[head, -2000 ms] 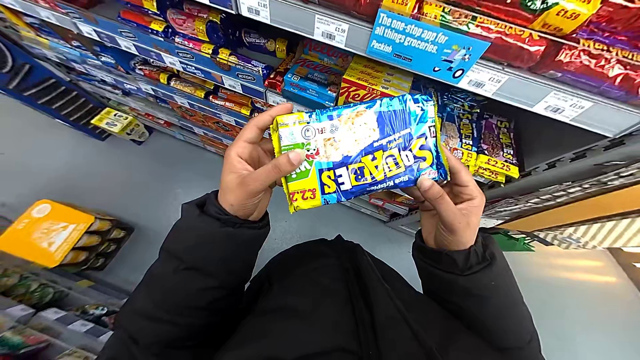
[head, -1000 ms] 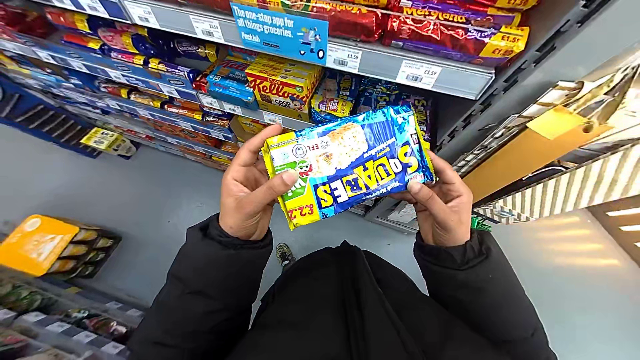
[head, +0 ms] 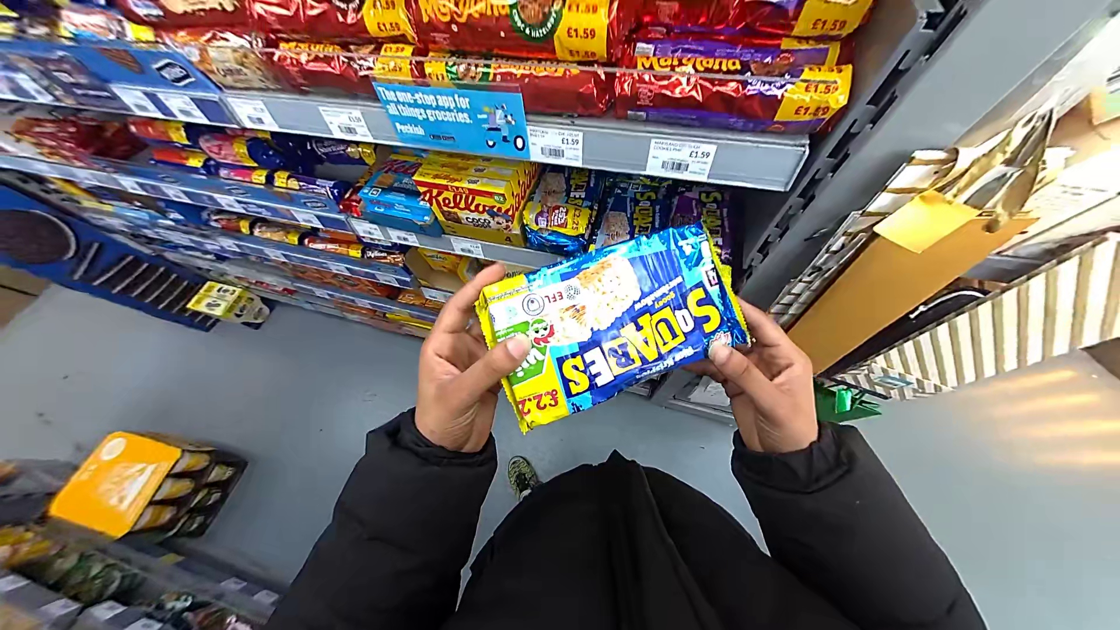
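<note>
A blue and yellow Squares snack-bar multipack (head: pixel 617 324) is held slightly tilted in front of my body, its printing upside down to me. My left hand (head: pixel 464 367) grips its yellow left end, the thumb on the front. At the right end my right hand (head: pixel 766 376) holds it, thumb pressed near the lower corner. Behind the pack, similar Squares packs (head: pixel 630 210) stand on a shelf beside a yellow Kellogg's box (head: pixel 472 197). Red Maryland cookie packs (head: pixel 735 83) lie on the shelf above. The fingers behind the pack are mostly hidden.
A grey shelf edge (head: pixel 612 149) with price labels crosses the view above the pack. On the right are a tan cardboard piece (head: pixel 927 280) and striped material (head: pixel 1015 324). A yellow-topped case of jars or cans (head: pixel 140 486) sits at lower left; a shoe (head: pixel 522 475) shows below.
Both hands keep hold of the pack. It is tilted more, its right end higher than two seconds ago. The view has shifted somewhat along the shelves.
</note>
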